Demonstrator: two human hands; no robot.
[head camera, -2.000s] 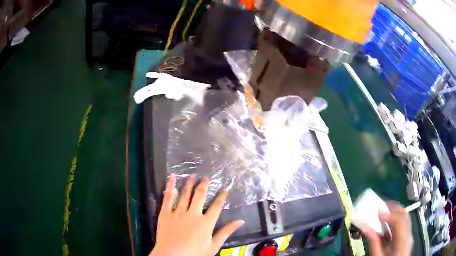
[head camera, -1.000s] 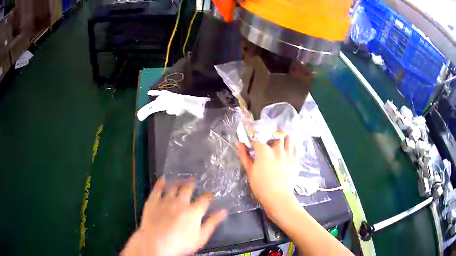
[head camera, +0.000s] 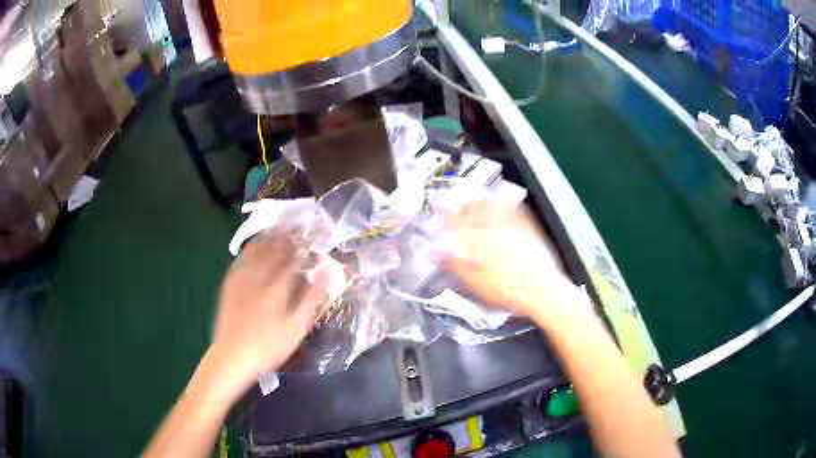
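Clear crinkled film (head camera: 358, 335) lies bunched over the machine base under the brown-grey horn (head camera: 344, 148). A pale block (head camera: 378, 260) shows faintly through the film between my hands; I cannot tell its outline. A bundled white cord (head camera: 461, 307) lies on the film to its right. My left hand (head camera: 268, 291) is at the left of the film, blurred. My right hand (head camera: 492, 255) is at the right of the film, also blurred. Film and blur hide whether the fingers of either hand grip anything.
The orange welder head (head camera: 313, 36) hangs above. A green button (head camera: 561, 402) and a red button (head camera: 435, 445) are on the base's front. White fabric (head camera: 259, 219) lies at left. The green conveyor (head camera: 617, 170) runs at right, with a white bar (head camera: 743, 343) and white adapters (head camera: 768, 174).
The view has shifted. The right hand went from holding a white adapter at the conveyor to the film. The left hand moved up from the film's front edge, and the cord now lies on the film.
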